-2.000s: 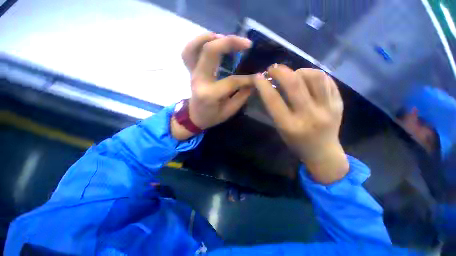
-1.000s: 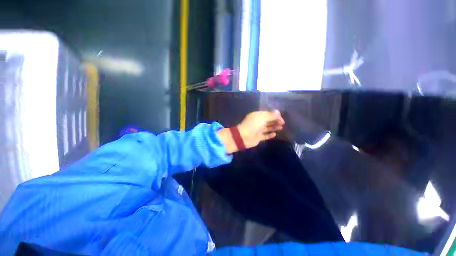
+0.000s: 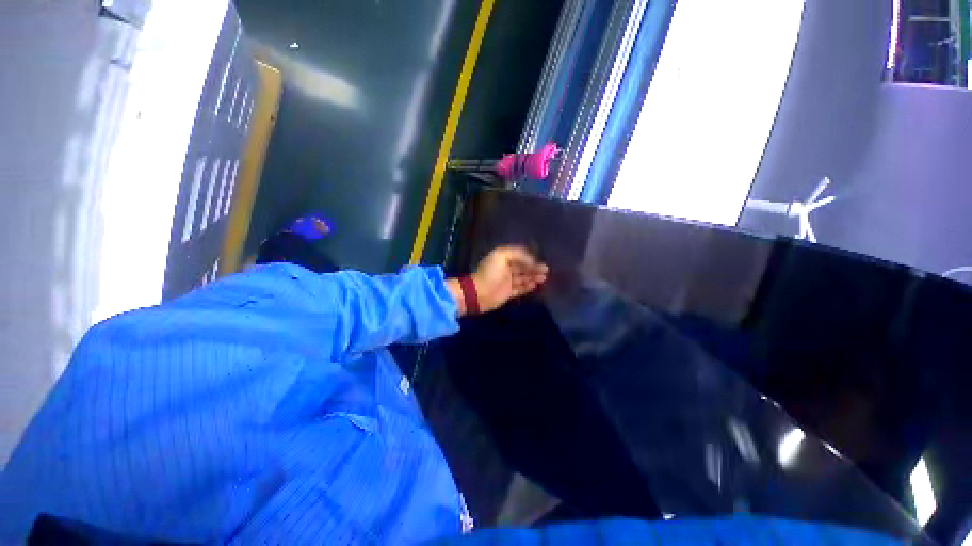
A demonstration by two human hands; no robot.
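Observation:
A very large glossy black panel spans the lower right, reflecting lamps. My left hand, with a red wristband, is over its upper left part, fingers bent and close together. A smoky, see-through band, either film or reflection, runs from near the fingertips toward the lower right. I cannot tell whether the fingers pinch its edge. My right hand is out of view; only a blue sleeve shows along the bottom.
A bright pink fitting sits beyond the panel's upper left corner. Blue and silver rails and a bright white surface lie behind. A yellow floor line runs at left, with a yellow-edged white unit. A dark-and-blue shoe-like shape shows beside my sleeve.
Both hands were together over the panel two seconds ago; the right has left the picture. Since one second ago the view has tilted, and the left hand appears slightly further left and lower.

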